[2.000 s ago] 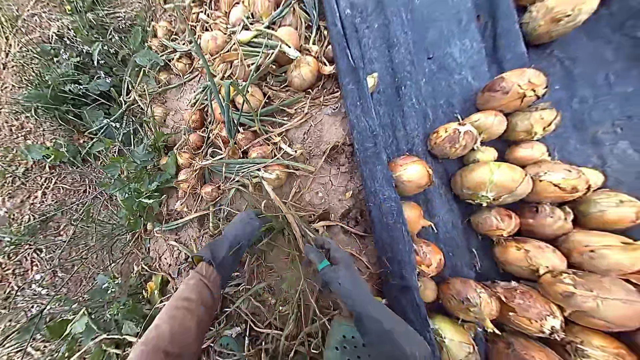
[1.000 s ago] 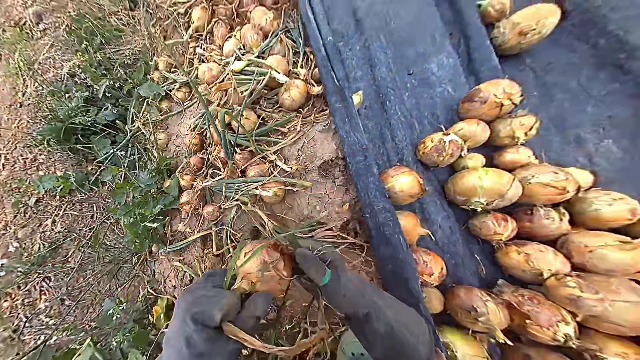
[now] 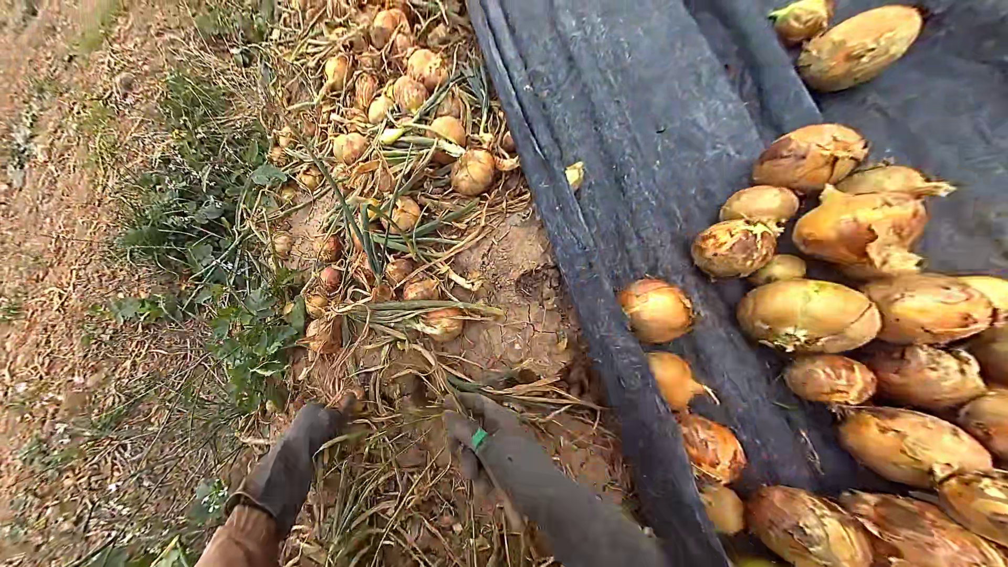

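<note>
My left hand (image 3: 303, 449), in a dark glove, reaches into the dry onion tops (image 3: 394, 425) at the lower middle, its fingertips partly hidden among them. Just right of it, my right hand (image 3: 488, 441), gloved with a green mark on it, touches dry leaves near the soil. Whether either hand grips anything cannot be made out. Above the hands, an onion with a long leafy top (image 3: 441, 323) lies on the ground. A heap of pulled onions (image 3: 409, 94) stretches farther up. To the right, many loose onions (image 3: 811, 315) rest on a dark fabric sheet (image 3: 630, 157).
The sheet's folded edge (image 3: 583, 291) runs from top middle to bottom right, beside my right arm. A single onion (image 3: 656, 310) sits close to that edge. Green weeds (image 3: 252, 339) grow left of the onion row, with dry, straw-littered ground (image 3: 79, 315) beyond. Cracked bare soil (image 3: 528, 323) borders the sheet.
The large onion between my hands one second ago is no longer there. A large peeling onion now shows among those on the sheet. Both hands are back down in the dry tops.
</note>
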